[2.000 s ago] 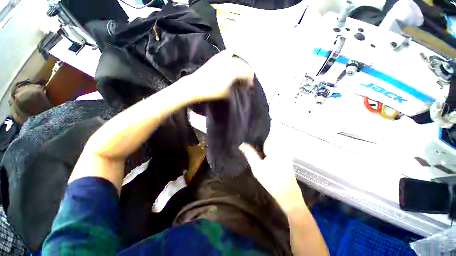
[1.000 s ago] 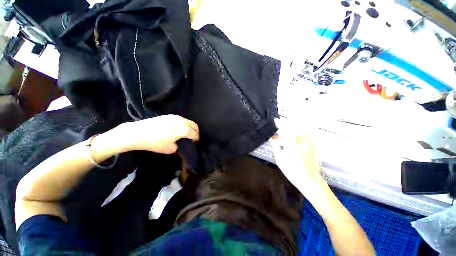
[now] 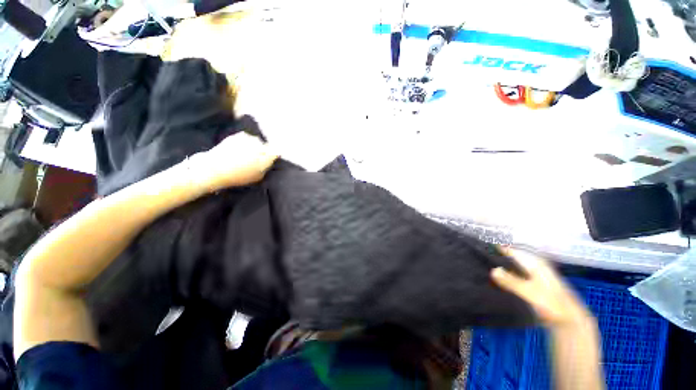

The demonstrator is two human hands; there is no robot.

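Note:
A black garment is stretched across the lap and the table's front edge, its middle part rough and speckled grey, with smoother black folds at the left. My left hand is closed on its upper edge near the middle. My right hand is slightly blurred and holds its right end, thumb and fingers on the cloth, beyond the table's front edge. The white sewing machine with a blue stripe stands behind, its needle area away from the cloth.
Red and orange scissor handles lie by the machine head. A thin metal tool and a black smartphone are on the table at the right. A blue mesh crate is below the edge. A clear plastic bag hangs at the right.
My right hand has moved right and down and now holds the garment's end. My left hand has moved up to its upper edge. The cloth is spread sideways, and the view has turned right.

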